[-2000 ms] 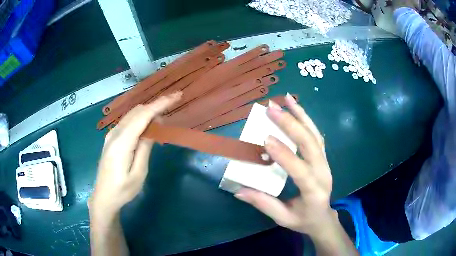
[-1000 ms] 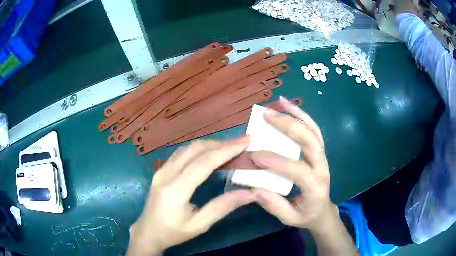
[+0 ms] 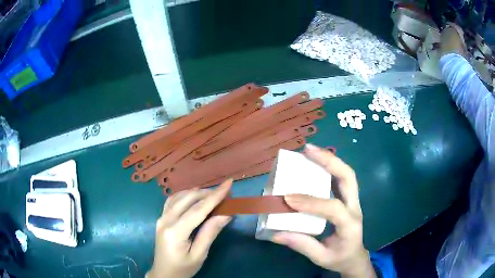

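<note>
A white housing [image 3: 299, 179] is seen end-on near the middle right. My right hand [image 3: 336, 217] holds it, with fingers over its far end and right side and the thumb at its near edge. A brown strap [image 3: 252, 205] lies across the housing's end; one finger of my right hand covers its right tip. My left hand [image 3: 192, 228] pinches the strap's left part between thumb and fingers. The strap's left tip and any button under my right finger are hidden.
Loose brown straps [image 3: 217, 146] lie fanned behind my hands. White buttons [image 3: 351, 119] and a bag of buttons [image 3: 347, 46] are at the right. Stacked white parts [image 3: 51, 217] lie left. A blue bin [image 3: 32, 54] is upper left. Another person's sleeve [image 3: 471, 92] is at the right.
My left hand first moved right to the housing, then drew back a little left along the strap. My right hand stays on the housing. The view has shifted, so the table things appear lower.
</note>
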